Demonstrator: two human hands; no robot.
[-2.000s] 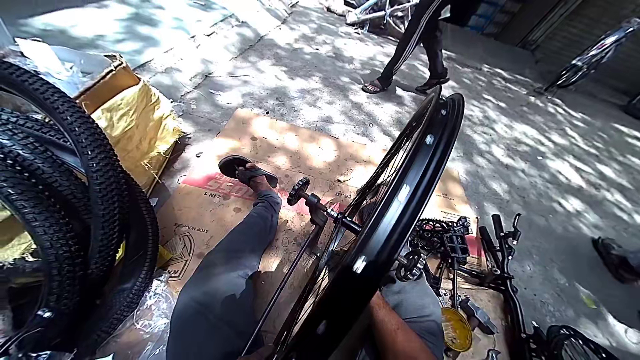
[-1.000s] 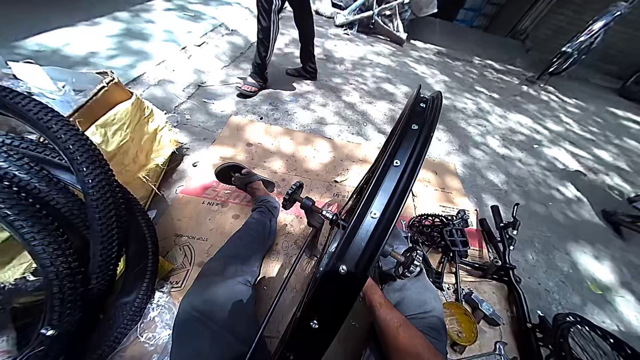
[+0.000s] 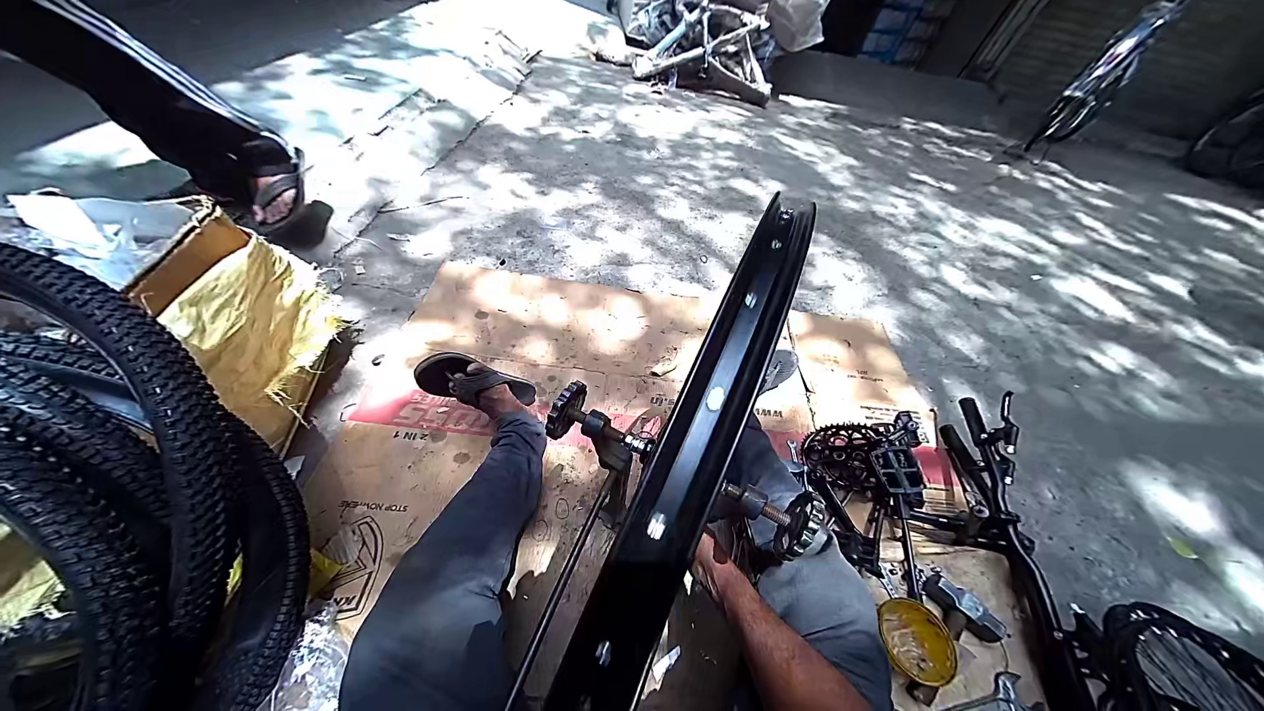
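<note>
A black bicycle wheel rim (image 3: 715,398) stands upright between my legs, its lower part running out of the bottom of the view. It sits in a metal wheel stand (image 3: 614,456) with a knurled black knob (image 3: 566,410) on the left and another knob (image 3: 800,525) on the right. My right hand (image 3: 713,561) is beside the rim on its right, under the axle; the fingers are mostly hidden, so what they touch is unclear. My left hand is out of view.
Black tyres (image 3: 202,474) are stacked at the left by a box with yellow sacking (image 3: 252,331). Cardboard (image 3: 553,316) lies under my legs. At the right are a crankset (image 3: 844,454), a pedal (image 3: 897,469), a yellow tin (image 3: 916,642), a wrench (image 3: 1002,691) and handlebars (image 3: 1017,553). Another person's foot (image 3: 276,197) is upper left.
The other person has walked left, from beyond the cardboard to beside the box. My right forearm stays to the right of the rim.
</note>
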